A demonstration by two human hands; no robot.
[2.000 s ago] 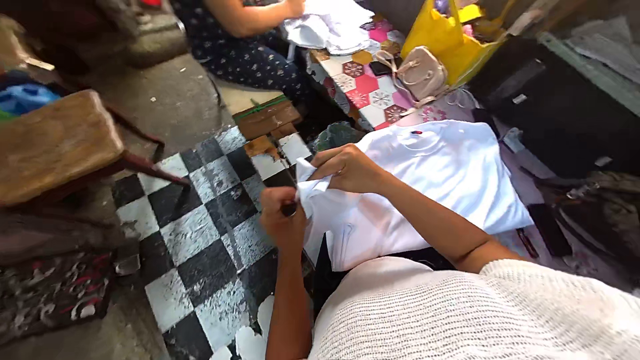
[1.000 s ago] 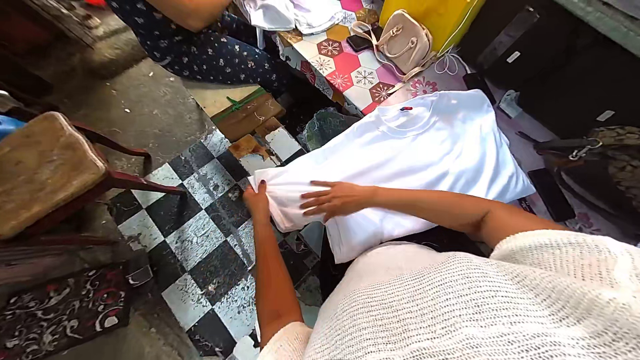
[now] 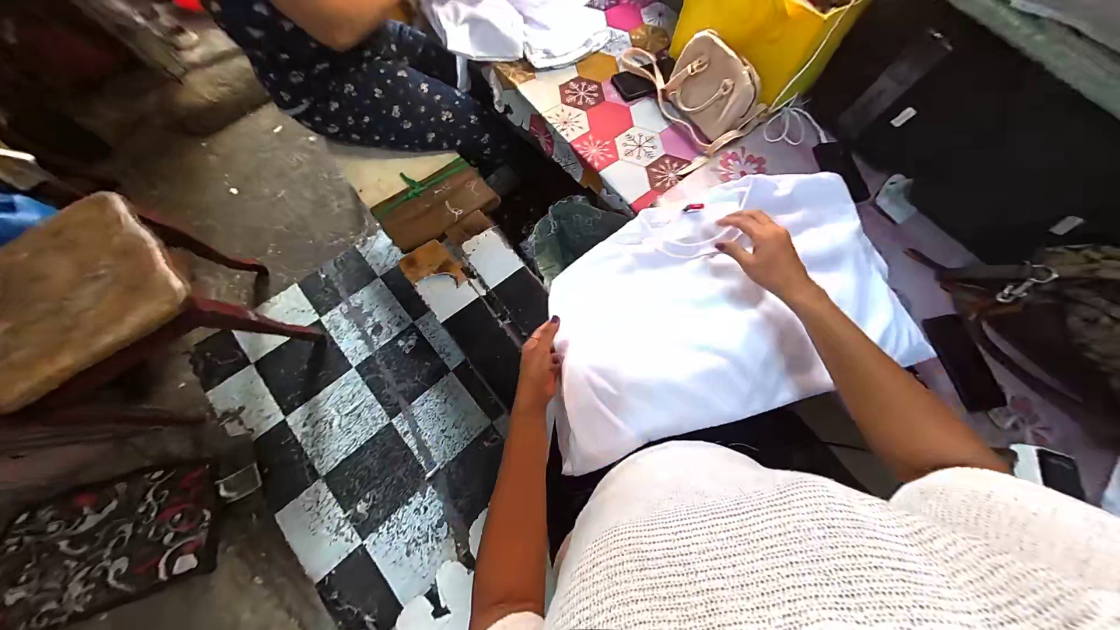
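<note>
A white T-shirt [image 3: 682,332] lies spread across the table edge and over the lap, its neckline with a small red label toward the far side. My left hand [image 3: 540,363] is at the shirt's left edge, fingers bent against the cloth; whether it pinches the fabric cannot be told. Over the shirt just right of the neckline is my right hand [image 3: 763,249], thumb and fingers apart and curved, close to the collar, with nothing seen between them.
A patterned tablecloth [image 3: 604,131] bears a beige handbag [image 3: 713,87], a yellow bag [image 3: 752,35], several phones and more white cloth [image 3: 525,31]. A seated person in dark floral trousers [image 3: 385,87] is at the upper left. A wooden stool [image 3: 83,297] stands left, above a checkered floor [image 3: 367,420].
The shirt's left part, stretched out leftward a second ago, is now folded in on the rest. My right hand has moved from that part to near the collar.
</note>
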